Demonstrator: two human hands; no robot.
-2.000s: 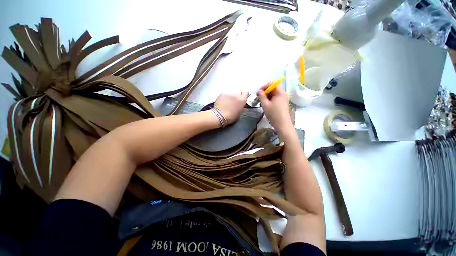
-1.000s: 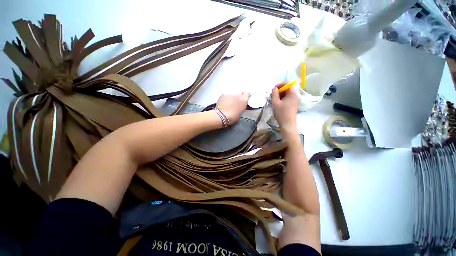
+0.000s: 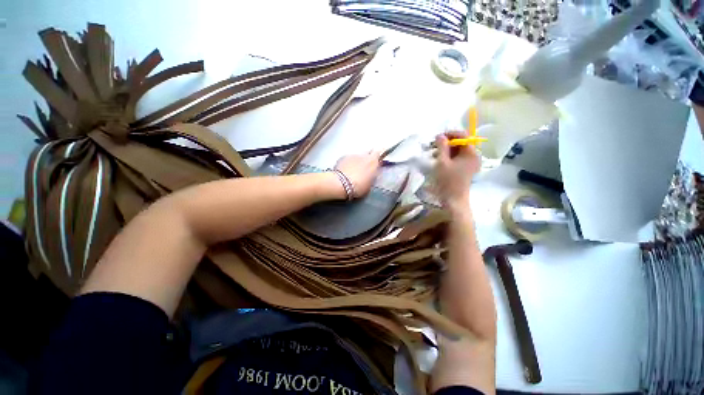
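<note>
My left hand (image 3: 359, 174) is closed on a strap whose tip shows at the fingertips, over the grey work board (image 3: 351, 212). My right hand (image 3: 457, 168) holds the glue brush (image 3: 466, 142) by its yellow-orange handle, just right of the strap tip; the brush's working end is blurred. A second yellow stick (image 3: 473, 122) stands upright behind it, at the glue pot, which my right hand and the glare largely hide. Brown straps (image 3: 324, 258) lie bundled from the left, their loose ends fanned between my forearms.
A hammer (image 3: 516, 316) lies right of my right forearm. Clear tape (image 3: 527, 214), a white card (image 3: 614, 158) and a whitish bottle (image 3: 552, 71) are at the right. Masking tape (image 3: 450, 65) lies beyond my hands. Dark narrow pieces (image 3: 675, 316) are stacked at the right edge.
My right hand has moved right with the brush, whose handle now points to the right. My left hand has stayed nearly in place on the strap. The view has shifted slightly.
</note>
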